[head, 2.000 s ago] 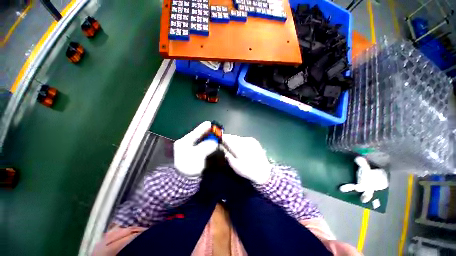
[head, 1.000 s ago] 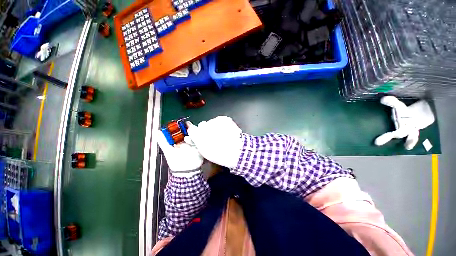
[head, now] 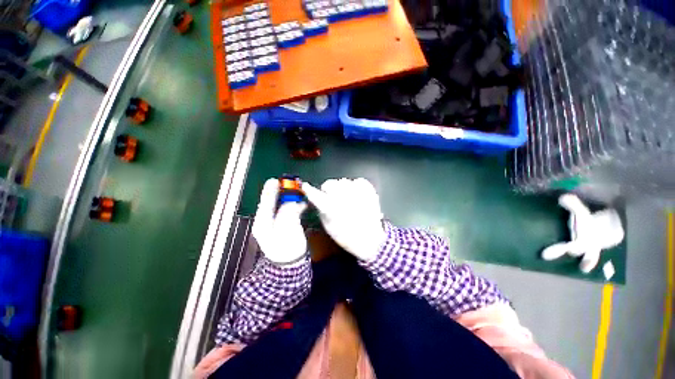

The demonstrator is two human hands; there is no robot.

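A small coil assembly (head: 291,186) with a copper-orange band and a blue part (head: 291,198) at its lower side is in my fingers above the bench's near edge. My left hand (head: 280,226), in a white glove, holds it between thumb and fingers. My right hand (head: 348,215), also gloved, has its fingertips at the right side of the coil assembly. Whether the right fingers hold something small cannot be seen. Another coil assembly (head: 304,144) sits on the green bench by the bins.
Several coil assemblies stand on the green conveyor belt (head: 159,192) at left. An orange board (head: 333,63) with blue parts lies over a smaller blue bin (head: 296,117). A large blue bin (head: 437,135) holds black housings. Clear trays (head: 592,111) and a spare white glove (head: 588,231) are at right.
Since a second ago the coil assembly in my hands has turned and moved right. My left hand is more upright. The whole view has rotated; the belt coils appear shifted.
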